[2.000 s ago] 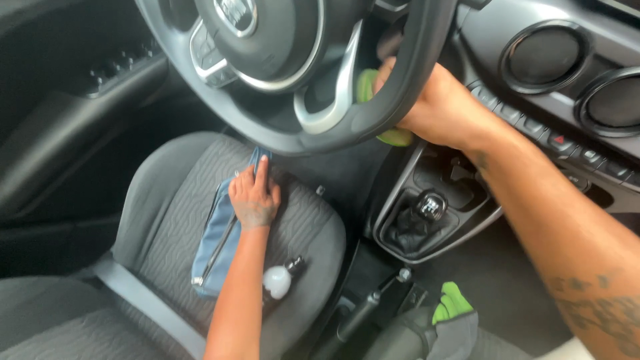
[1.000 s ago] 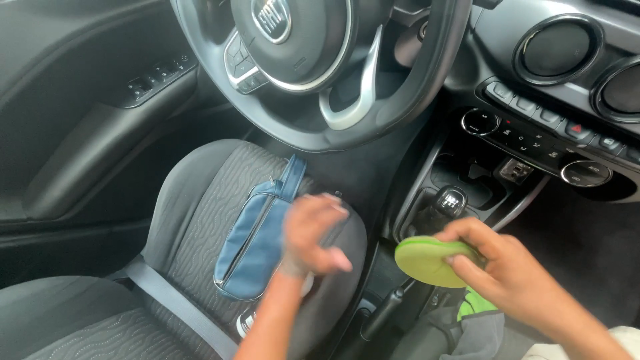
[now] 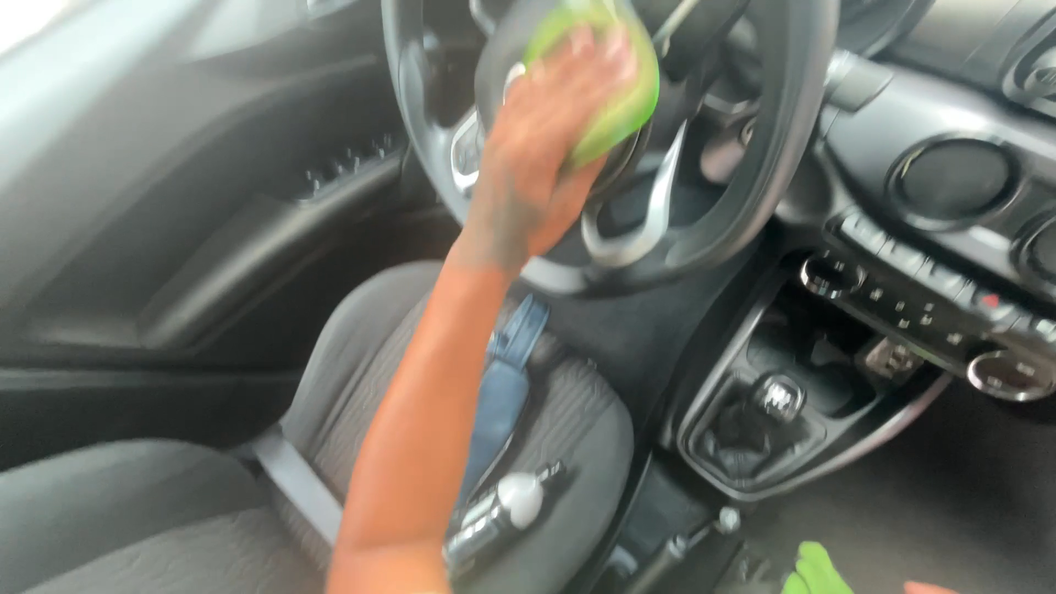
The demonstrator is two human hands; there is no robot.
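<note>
My left hand (image 3: 549, 140) presses a round green pad (image 3: 635, 99) against the hub of the steering wheel (image 3: 792, 140); the hand and pad are blurred. Of my right hand, only a sliver (image 3: 924, 587) shows at the bottom edge, near a green cloth or glove (image 3: 813, 571), and what it holds is hidden. On the driver's seat (image 3: 577, 412) lies a blue zip pouch (image 3: 499, 396), partly covered by my left forearm. Beside it are a small white rounded object (image 3: 521, 498) and a dark, shiny item (image 3: 474, 536).
The gear lever (image 3: 777, 398) and handbrake (image 3: 668, 561) stand right of the seat. Air vents (image 3: 953, 180) and a row of control buttons (image 3: 932, 272) line the dashboard at right. The door panel (image 3: 223, 264) bounds the left side, and a seat belt (image 3: 297, 487) crosses the seat.
My left hand has gone from above the seat up to the steering wheel and now has the green pad, which my right hand held a second ago. My right hand has moved nearly out of view.
</note>
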